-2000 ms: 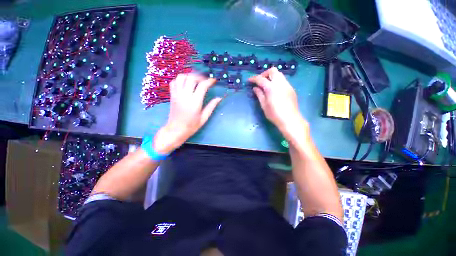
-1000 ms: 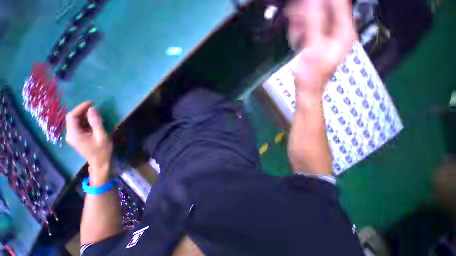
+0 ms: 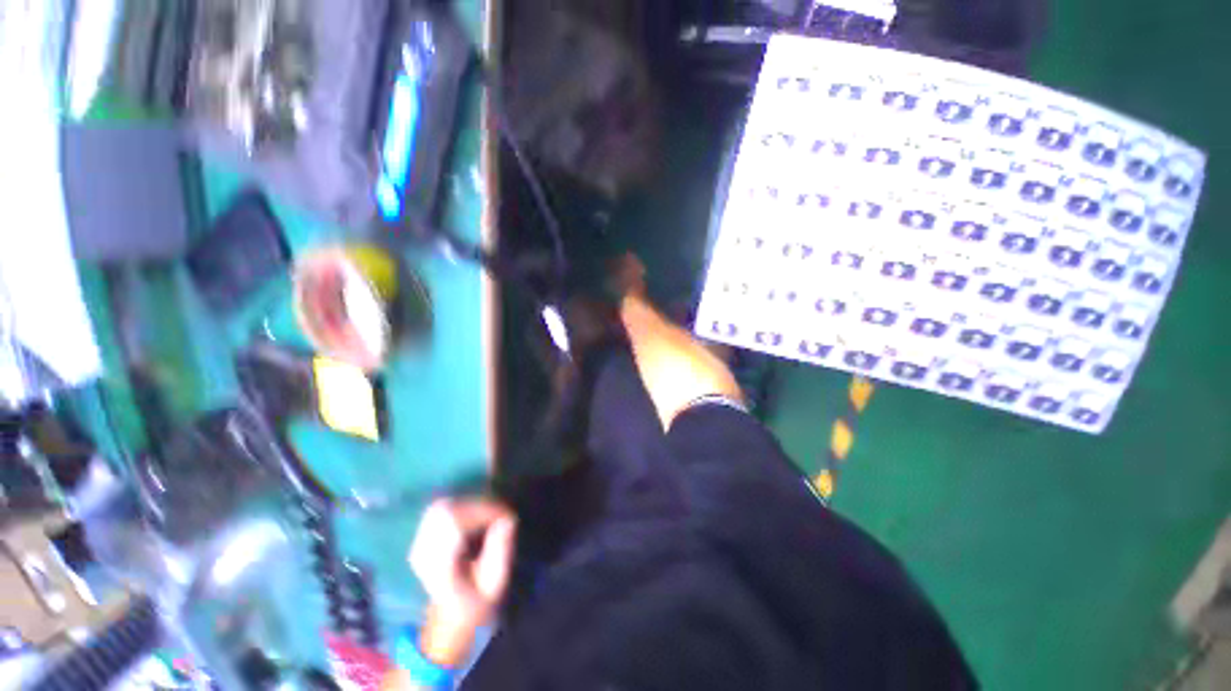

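Observation:
A white tray with a grid of small dark parts lies right of centre, beyond the bench edge and above the green floor. My right hand is small and partly lost in the dark area left of the tray, apart from it; its fingers and any hold are unclear. My left hand, above a blue wristband, is at the bench edge with curled fingers. It is blurred, and I cannot tell whether it holds anything small.
The bench edge runs up and down the picture. On the bench are a blurred round reel, a yellow sponge, a dark powered unit and a clear hood. A thin cable hangs beside the edge. Yellow marks lie on the floor.
The view has turned far to the right, away from the rows of modules. My hands have left those modules; my right hand is now down beyond the bench edge, and the white tray shows whole.

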